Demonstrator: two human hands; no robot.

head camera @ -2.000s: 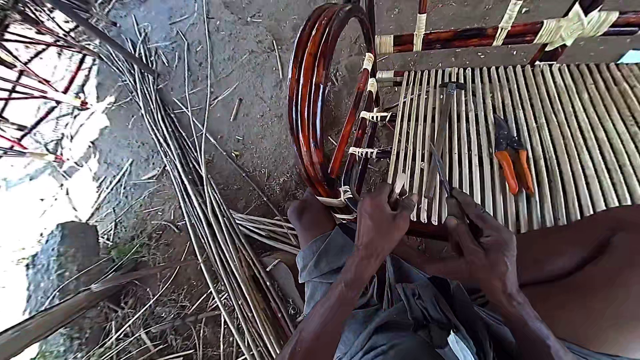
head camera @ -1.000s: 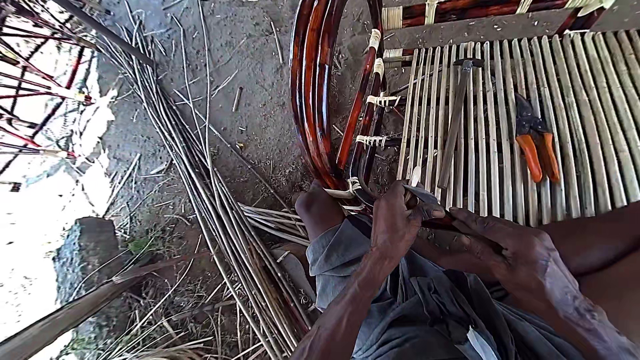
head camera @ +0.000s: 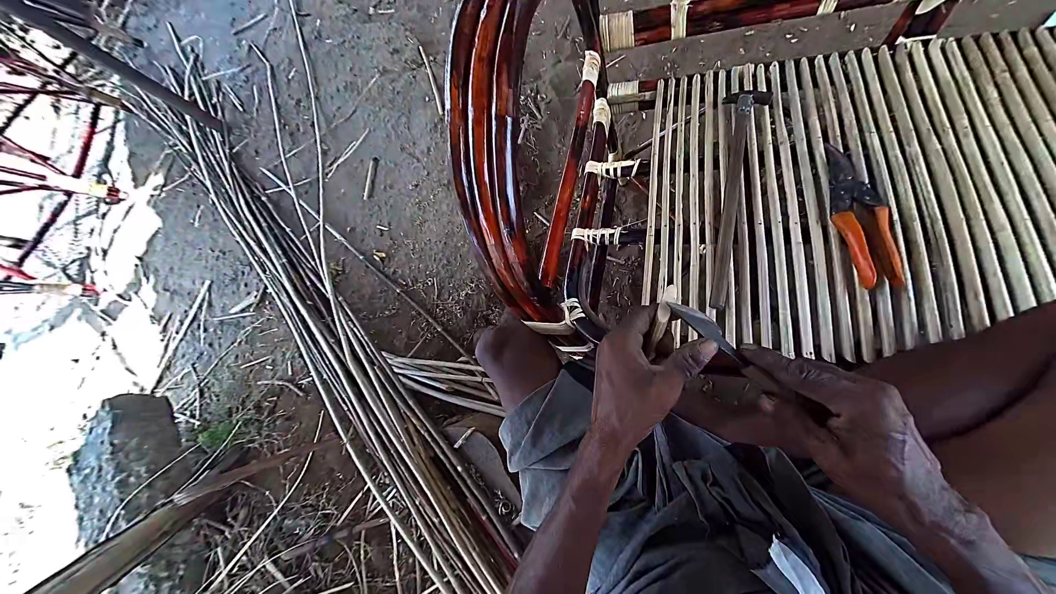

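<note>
My left hand (head camera: 635, 375) pinches a pale cane strip (head camera: 662, 318), whose tip points up from between the fingers. In my right hand (head camera: 833, 408) is a knife; its dark blade (head camera: 700, 322) reaches left to the cane, close to my left thumb. Beyond my hands lies a seat of pale slats (head camera: 775, 198), with a hammer (head camera: 736, 190) and orange-handled pruning shears (head camera: 862, 219) resting on it. Glossy red-brown curved poles (head camera: 491, 165), bound with pale cane wraps (head camera: 596, 236), stand left of the seat.
A long bundle of thin canes (head camera: 330, 330) runs across the dirt ground on the left. A stone block (head camera: 124, 462) and a split piece of wood (head camera: 140, 536) lie at the lower left. Another red-brown frame (head camera: 62, 181) is at the upper left edge.
The knife blade, pointing up two seconds ago, now slants left toward the cane strip in my left hand. The hammer and shears have stayed on the slats.
</note>
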